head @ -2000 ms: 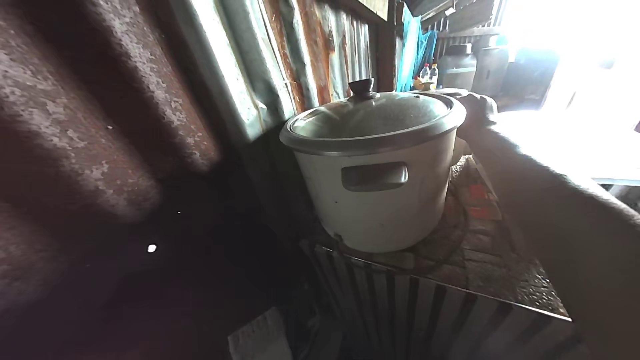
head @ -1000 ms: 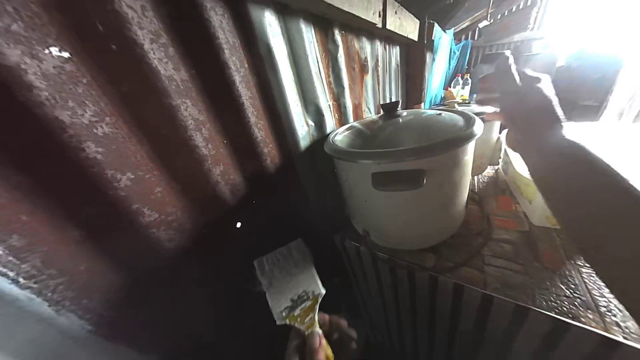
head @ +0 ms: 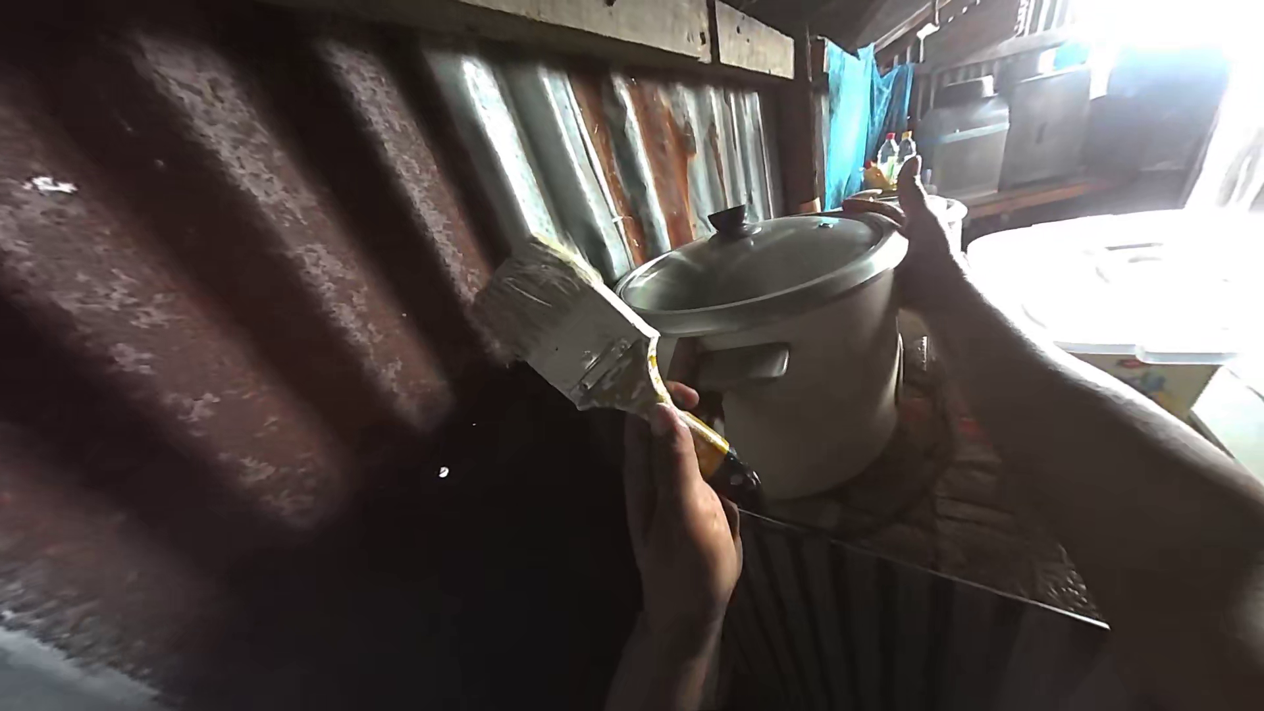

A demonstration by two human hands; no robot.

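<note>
My left hand [head: 686, 523] holds a wide paintbrush [head: 602, 346] by its yellow and black handle, bristles pointing up and left, beside a pale rice-cooker-like pot [head: 820, 415]. A glass lid [head: 770, 262] with a metal rim and a dark knob covers this pot. At the pot's far right side is my right hand [head: 923, 232], its thumb raised and its fingers at the rim; whether they grip it is partly hidden. Behind the brush stands a rusty corrugated metal wall [head: 267, 197].
The pot rests on a tile-patterned surface [head: 987, 533] with a thin edge. A white-lidded container [head: 1116, 286] stands at right. Bottles [head: 897, 150], a blue cloth or net [head: 854, 123] and large containers [head: 963, 138] are farther back. A wooden beam [head: 612, 25] crosses the wall top.
My left hand, out of view two seconds ago, has come up with the paintbrush to the pot's left side. My right hand, raised off the pot one second ago, is now at its rim.
</note>
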